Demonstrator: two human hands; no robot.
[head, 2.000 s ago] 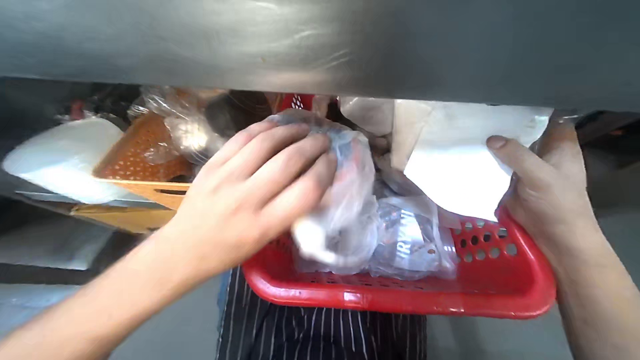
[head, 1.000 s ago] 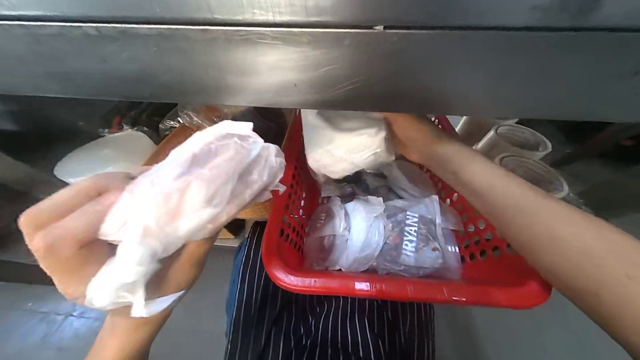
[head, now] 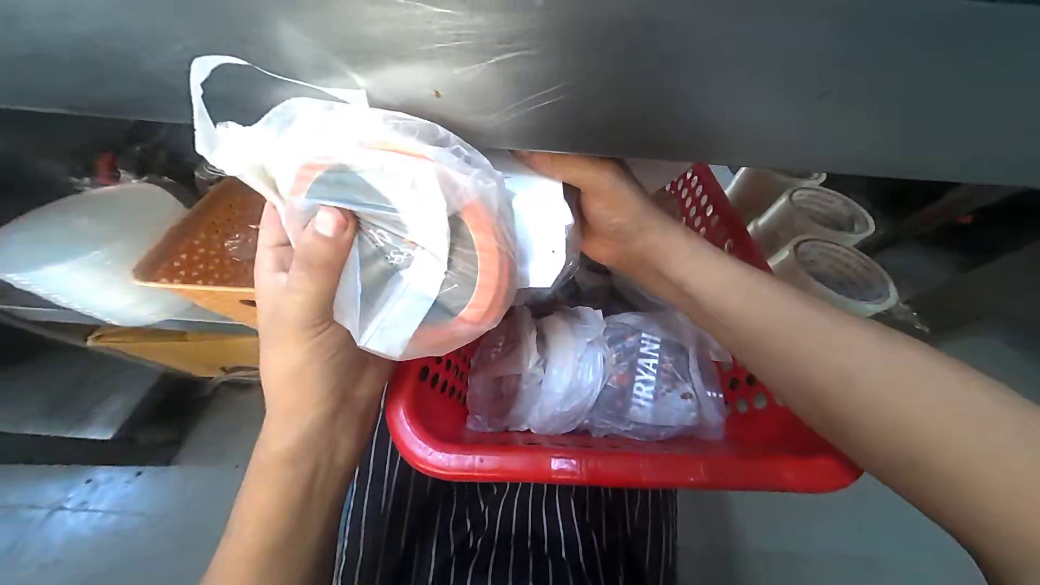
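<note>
My left hand (head: 305, 276) grips a white translucent plastic bag (head: 406, 236) with a round orange-rimmed thing inside, held up left of and partly over the red basket. My right hand (head: 605, 207) reaches over the basket, its fingertips partly hidden under the steel edge; it is against a white packet (head: 540, 231), and whether it grips this is unclear. Inside the red perforated plastic basket (head: 626, 467) lie a dark printed plastic pouch (head: 654, 378) and a crumpled translucent plastic bag (head: 569, 370), side by side near the front wall.
A steel counter edge (head: 650, 73) spans the top, above my hands. At left are an orange perforated basket (head: 203, 260), a white rounded plastic thing (head: 89, 244) and a yellow tray or box (head: 179, 349). Rolls of clear tape (head: 845, 272) stand right of the red basket.
My left hand has moved the white bag rightward and up from the far left, and its round contents now show. My right hand is still over the red basket.
</note>
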